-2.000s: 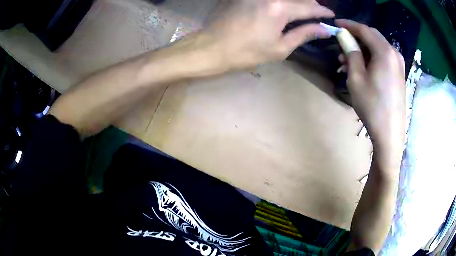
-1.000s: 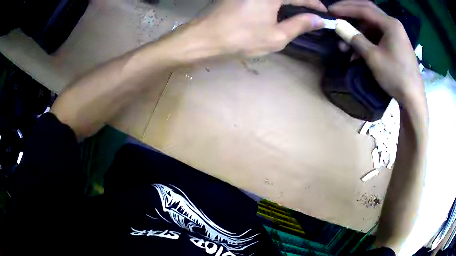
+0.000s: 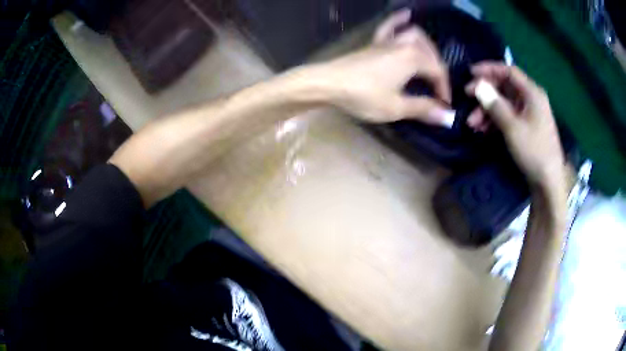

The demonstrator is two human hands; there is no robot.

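Note:
A round black housing (image 3: 456,45) with pale marks near its centre lies at the upper right, and a chunky black block (image 3: 473,199) sits at its near side. My left hand (image 3: 412,86) is over the left part of the housing. A small white pad (image 3: 447,118) shows at its thumb tip, close under the index finger. My right hand (image 3: 518,110) is over the right part, fingers curled but apart, with a cream sleeve on one digit and nothing seen in it. The hands do not touch. Blur hides fine detail.
Tan cardboard (image 3: 336,233) lies under the work, with shiny tape (image 3: 296,164) on it. Loose white pads (image 3: 506,253) and a big shiny white bag (image 3: 596,274) are at the right. A dark reddish-brown unit (image 3: 165,48) stands at the upper left. A green surface (image 3: 583,110) is behind.
The view has shifted. My hands have moved apart; the white pad that was between their digits is now at the left thumb. More of the round housing and block shows.

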